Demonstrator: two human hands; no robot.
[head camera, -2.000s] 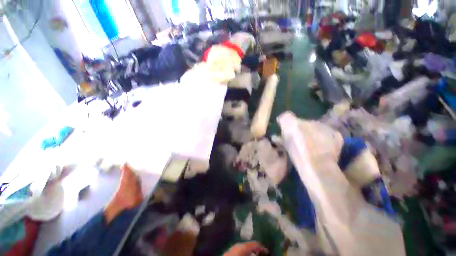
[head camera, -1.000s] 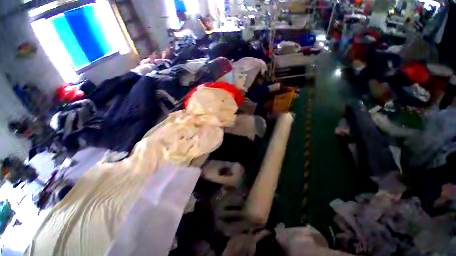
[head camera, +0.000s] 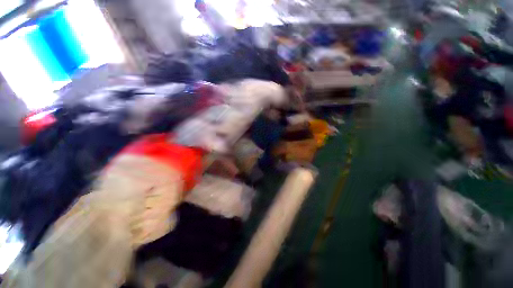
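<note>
Neither of my hands is in view, and the frame is strongly blurred. Nearest in front of me, a long pale fabric roll (head camera: 269, 236) lies slanted beside the aisle at the lower middle. Cream cloth (head camera: 95, 230) is heaped at the lower left, with a bright red piece (head camera: 169, 154) at its top. Black cloth (head camera: 194, 236) lies between the cream heap and the roll.
The green floor (head camera: 351, 225) carries yellow-black tape (head camera: 328, 222). A dark roll (head camera: 419, 236) and a whitish bundle (head camera: 467, 214) lie to its right. An orange-brown bundle (head camera: 304, 143) lies beyond the pale roll. Dark cloth (head camera: 67, 163) is piled at left under a window (head camera: 62, 48).
The view has moved forward along the aisle. The white table and the hand seen two seconds ago are out of view. The red piece and orange-brown bundle look nearer.
</note>
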